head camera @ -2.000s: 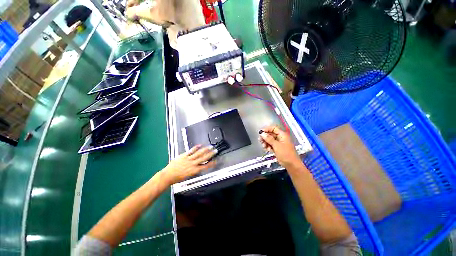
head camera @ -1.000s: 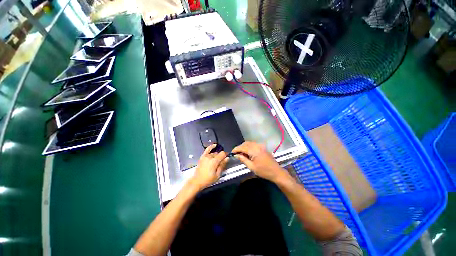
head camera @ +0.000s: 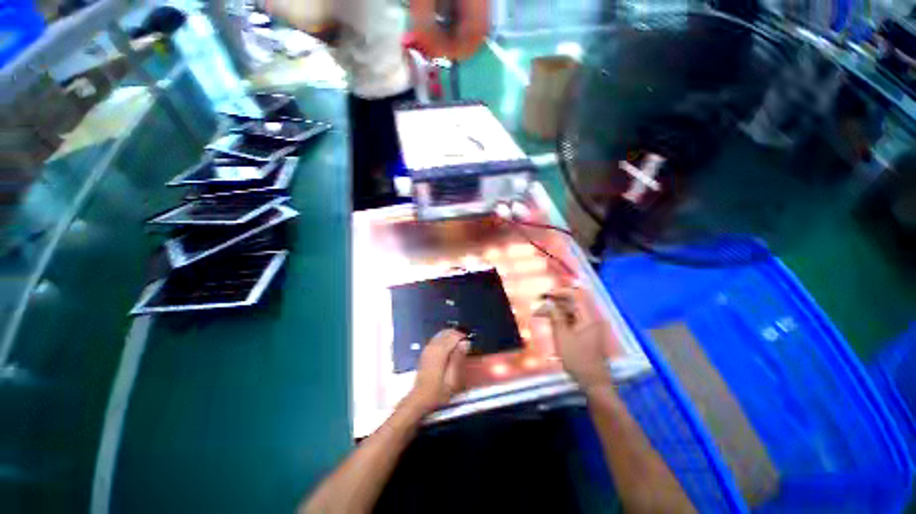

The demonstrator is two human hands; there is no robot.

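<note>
A solar panel (head camera: 432,306) lies face down, its plain black back up, on the light box (head camera: 374,387), whose glass glows orange-white. My left hand (head camera: 443,363) is over the panel's near edge, its fingers at the short black lead; blur hides whether it grips the lead. My right hand (head camera: 575,326) is over the right part of the box, off the panel, fingers bent, close to the test wires (head camera: 547,253); what it holds cannot be made out. The bench meter (head camera: 462,151) stands at the box's far end.
Overlapping panels (head camera: 216,281) lie on the green bench (head camera: 221,402) at left. A blue crate (head camera: 804,402) with a cardboard sheet (head camera: 713,407) is at right. A black fan (head camera: 643,176) stands behind it. A person (head camera: 374,60) stands beyond the meter.
The light box has gone from grey to glowing. My hands, together at the lead a second ago, are now apart, the right one further right. The view has shifted and blurred.
</note>
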